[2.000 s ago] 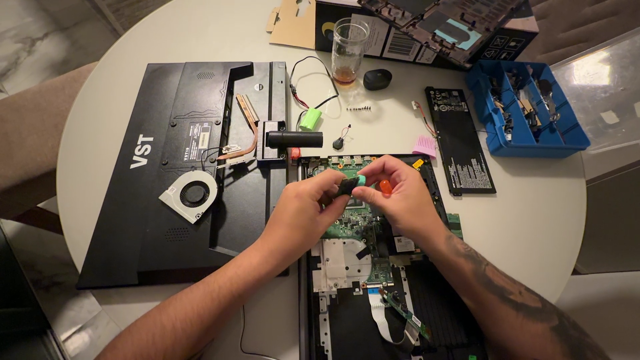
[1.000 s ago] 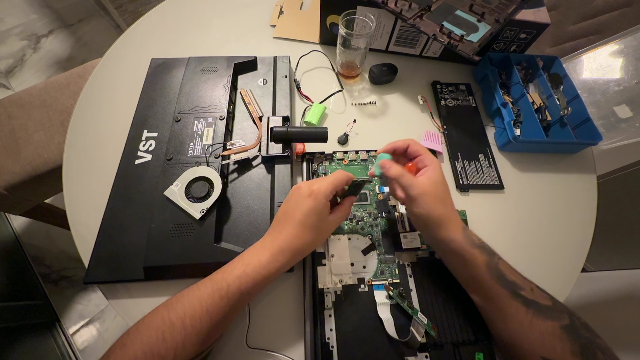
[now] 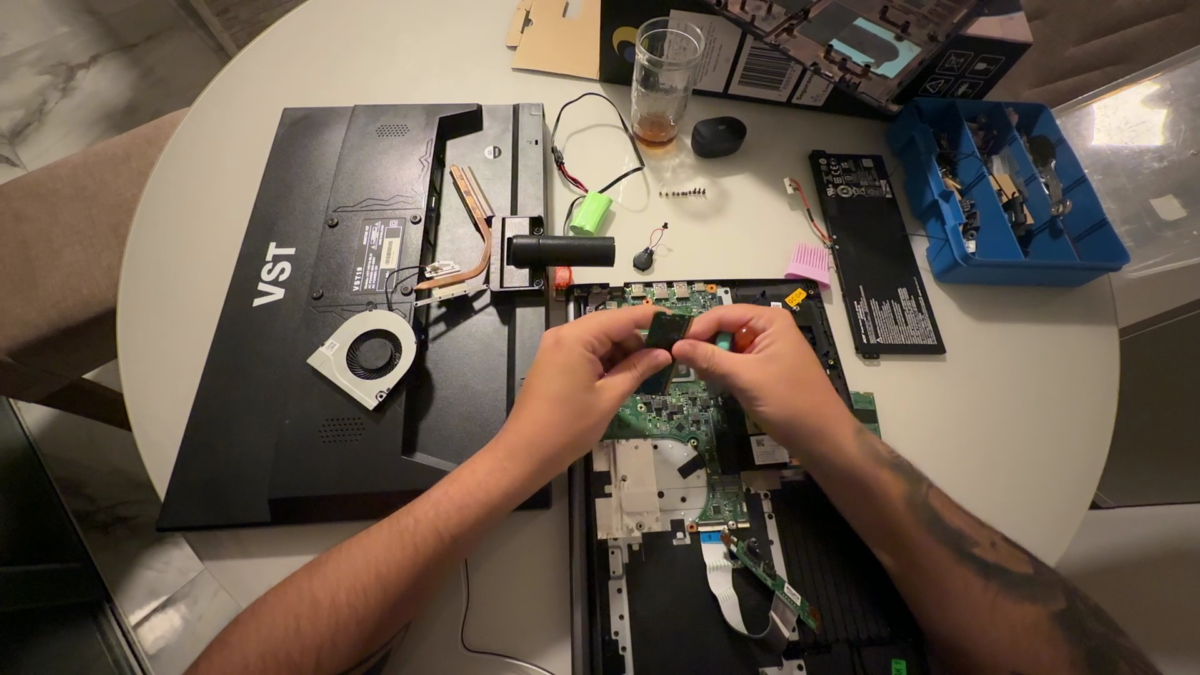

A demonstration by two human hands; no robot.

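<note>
Above the green motherboard (image 3: 670,417) of an opened laptop, my left hand (image 3: 586,375) pinches a small dark green circuit board (image 3: 667,330). My right hand (image 3: 759,361) touches the board's right edge with thumb and index finger. Tucked in its fingers is a tool with a teal part and an orange-red end (image 3: 743,338); its tip is hidden. Below the hands, a white ribbon cable (image 3: 722,581) runs by a narrow green board (image 3: 778,586) on the laptop's dark base. Part of the motherboard is covered by my hands.
Left lies a black monitor (image 3: 234,403) bearing a fan (image 3: 361,359) and copper heat pipe (image 3: 486,253). Behind the laptop are a glass (image 3: 666,84), small screws (image 3: 682,193) and a coin cell with leads (image 3: 643,259). Right are a laptop battery (image 3: 877,253) and blue parts tray (image 3: 1022,267).
My right hand has come back down to the small board, after being raised slightly apart from it one second ago. My left hand keeps its hold on the board.
</note>
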